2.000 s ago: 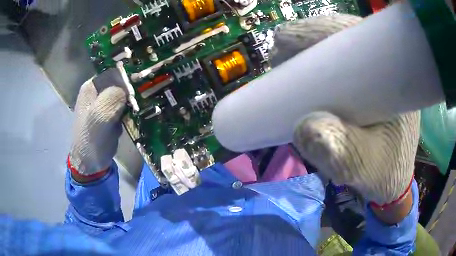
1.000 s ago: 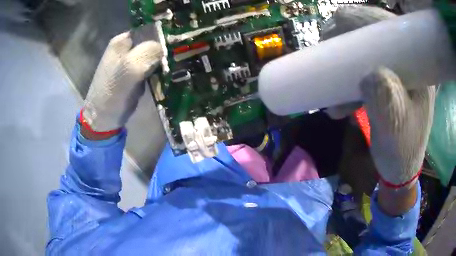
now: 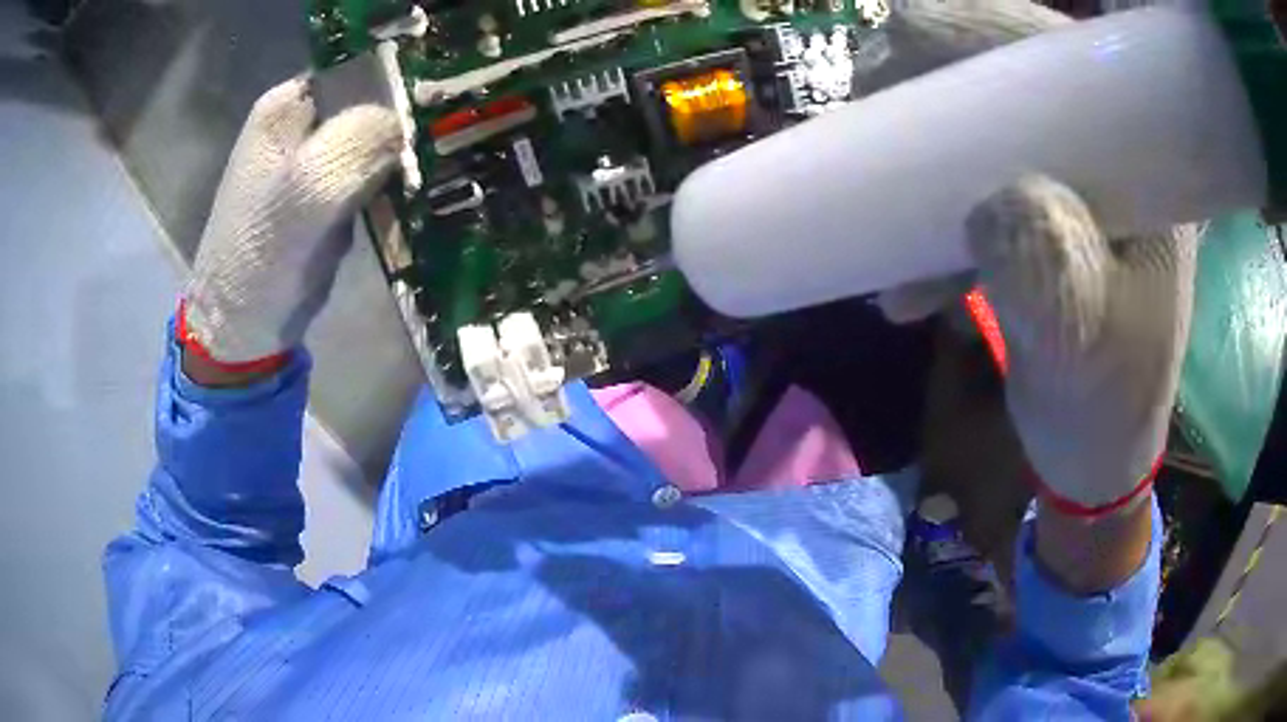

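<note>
My left hand (image 3: 289,212), in an off-white knit glove with a red cuff edge, grips the left edge of a green circuit board (image 3: 480,268) crowded with parts. My right hand (image 3: 1087,310), in the same kind of glove, holds a thick white cartridge (image 3: 903,169) with a green end at the upper right. The cartridge lies across the board's right part and hides it. Its tip cannot be made out. An orange wound block (image 3: 704,105), a white connector block (image 3: 511,374) and white beads show on the board.
A blue smock (image 3: 593,607) is close below the board. A red piece (image 3: 987,327) lies beside the right hand. Green translucent material (image 3: 1242,353) is at the right edge. Black-yellow tape (image 3: 1248,567) shows at the lower right. Grey floor (image 3: 85,310) is at the left.
Compared with two seconds ago, the board sits higher in view and one orange block is out of the picture. Since one second ago, board, hands and cartridge have shifted slightly left and up.
</note>
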